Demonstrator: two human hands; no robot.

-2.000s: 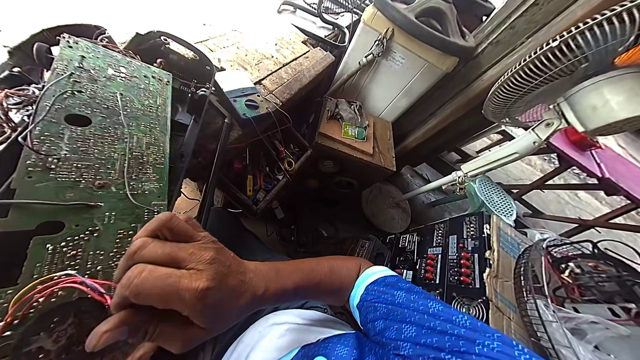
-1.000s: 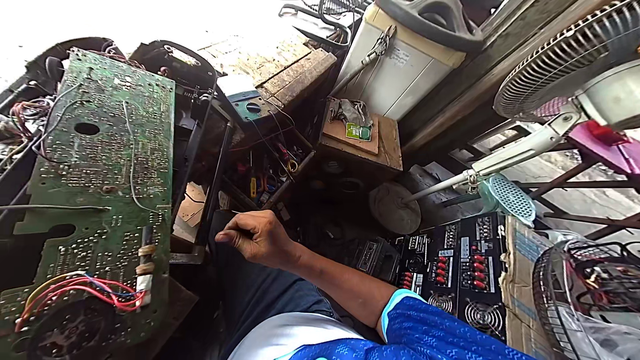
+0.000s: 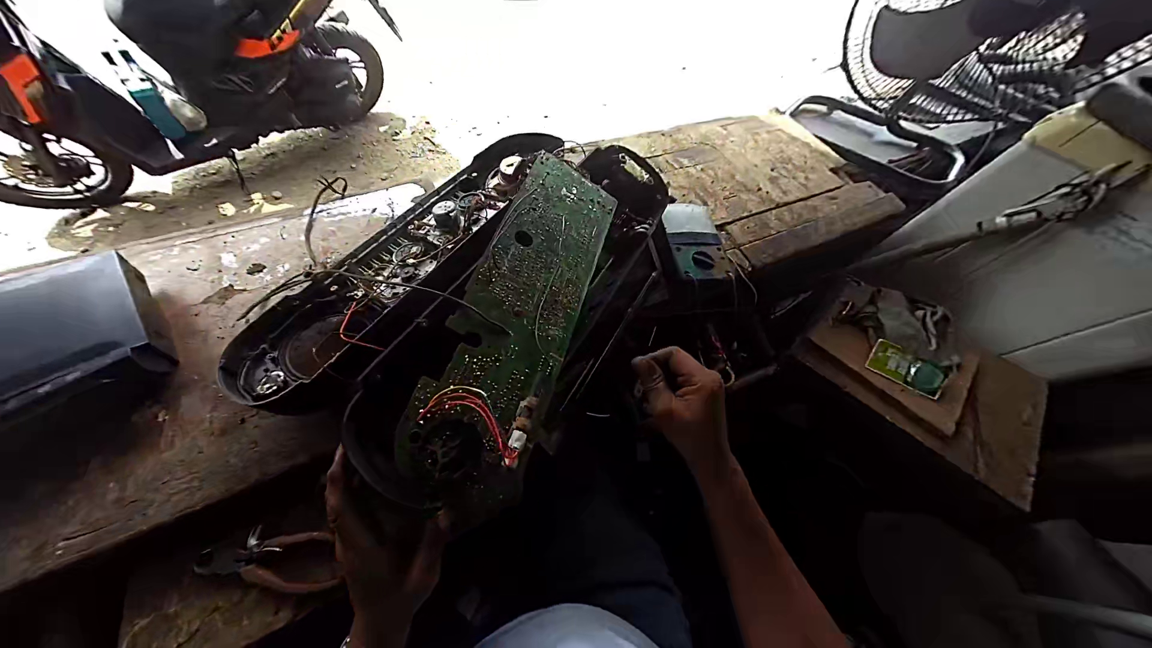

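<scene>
A green printed circuit board lies in an open black plastic housing, with red and yellow wires at its near end. My left hand holds the near end of this housing, fingers around its rim. To the right of the board is my right hand, its fingers curled; a thin wire or strand seems to show near it, and I cannot tell whether the fingers pinch anything. Behind the board on the left rests a second black housing half with exposed components and loose wires.
A wooden bench carries a grey metal box at left. Pliers with brown handles lie below the bench edge. A multimeter stands beyond the board. At right is a wooden box with a cloth. Motorbikes stand beyond.
The view has swung left and up, bringing the bench and my left hand into sight. My right hand was over the board's near end two seconds ago, then moved right, off it.
</scene>
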